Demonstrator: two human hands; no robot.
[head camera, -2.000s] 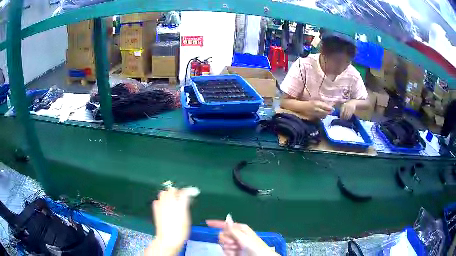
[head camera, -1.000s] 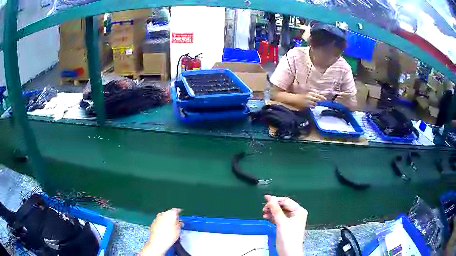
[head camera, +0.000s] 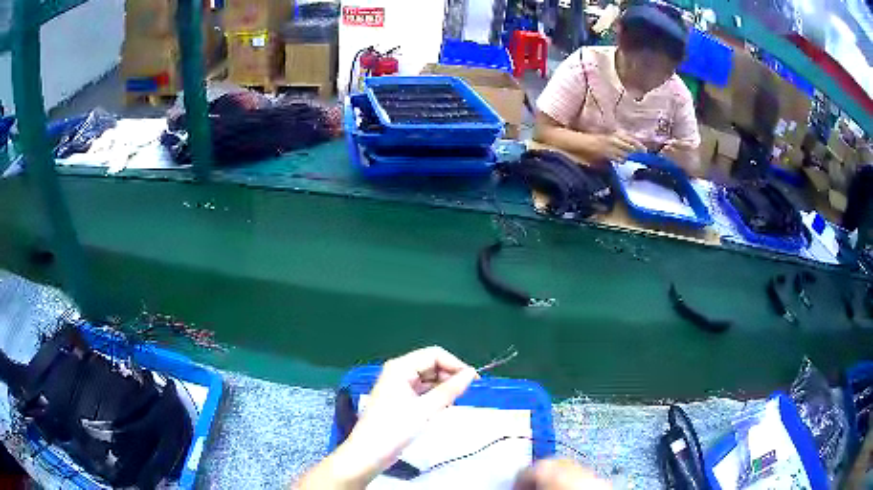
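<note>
A blue work tray with white lining lies in front of me. My left hand is over its left side, thumb and fingertips pinching thin reddish wire ends that point up and right. A black piece lies in the tray below my left hand, with a thin dark wire running right from it. Part of a black arc shows at the tray's left edge, partly hidden by my left hand. My right hand is blurred and cut off at the bottom edge; its fingertips are not clear.
A green conveyor belt crosses the view with several black arcs on it. A blue tray heaped with black arcs is at left. A black cable coil and a bagged label are at right. A person sits opposite, beside stacked blue trays.
My left hand has moved up and right and now pinches wire ends. My right hand has dropped to the bottom edge. The view has tilted down.
</note>
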